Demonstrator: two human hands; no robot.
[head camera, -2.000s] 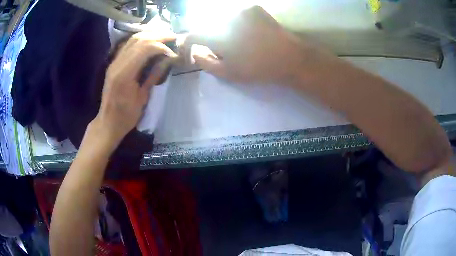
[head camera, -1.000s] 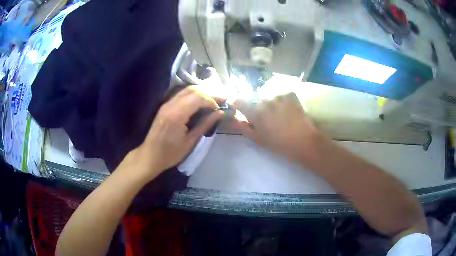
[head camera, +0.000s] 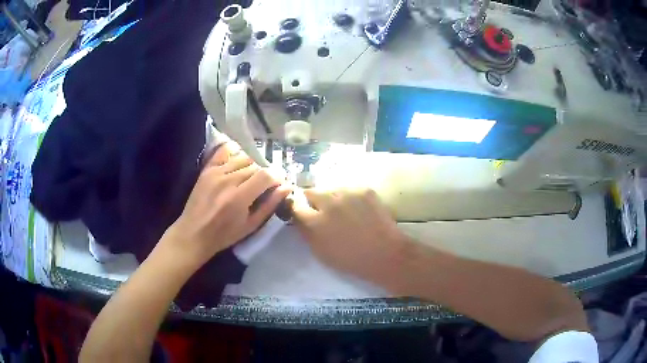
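Note:
Dark garment cloth [head camera: 135,120] lies piled left of the sewing machine head [head camera: 312,49] and hangs over the table's front edge. My left hand [head camera: 227,198] lies on the cloth at the needle area, fingers bent and gripping its edge. My right hand [head camera: 347,227] is just right of it, fingertips pinching the small dark part of the work close to the presser foot [head camera: 289,162]. A white strip [head camera: 261,241] shows below my left fingers. Glare and my fingers hide the exact stitching spot.
The machine has a green panel [head camera: 465,124] with a lit screen and a red-centred dial [head camera: 498,40]. The table has a green ruler-like front edge [head camera: 340,310]. Red plastic [head camera: 206,345] shows below it at lower left. Light printed material [head camera: 25,177] lies at the far left.
The view has tilted up and shifted, so more of the machine's top shows. Both hands stay together at the needle area with the dark cloth; no clear change of grip.

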